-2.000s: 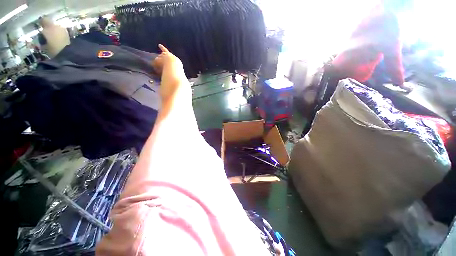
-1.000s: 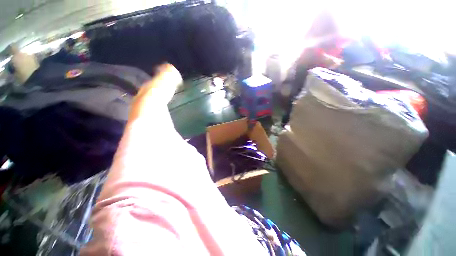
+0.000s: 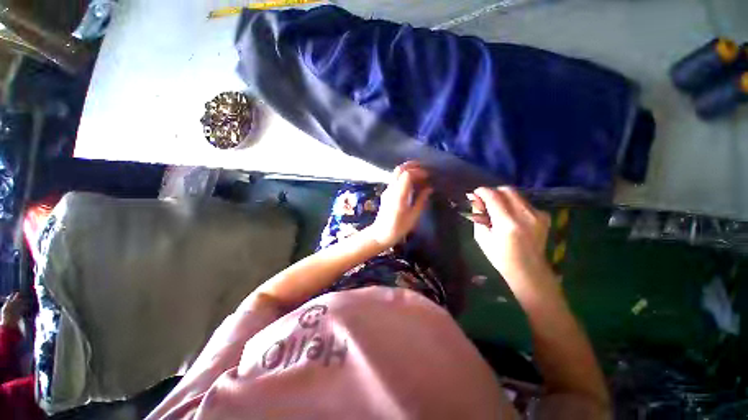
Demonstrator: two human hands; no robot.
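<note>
A navy satiny garment point(image 3: 525, 111) with a grey facing point(image 3: 328, 107) lies along the near edge of the white table. My left hand point(image 3: 402, 205) is at the facing's near edge, its fingertips closed on it. My right hand point(image 3: 510, 225) is just to the right, a little apart from the cloth, with thumb and fingers pinched around small thread snips point(image 3: 474, 215), seen as a thin metallic glint. No needle or thread can be made out. A round dish of brown-gold buttons point(image 3: 226, 120) sits on the table to the left.
A yellow tape measure point(image 3: 262, 7) lies at the table's far edge. Dark thread cones point(image 3: 707, 67) with orange-yellow tops stand at the right. A stuffed grey-beige sack point(image 3: 164, 287) is at the left by the table. Part of a person's red sleeve point(image 3: 18, 394) shows at the far left.
The view has swung from the hanging garments and open box to the table. One arm was reaching out towards a grey garment; now both hands are together at the navy garment's edge.
</note>
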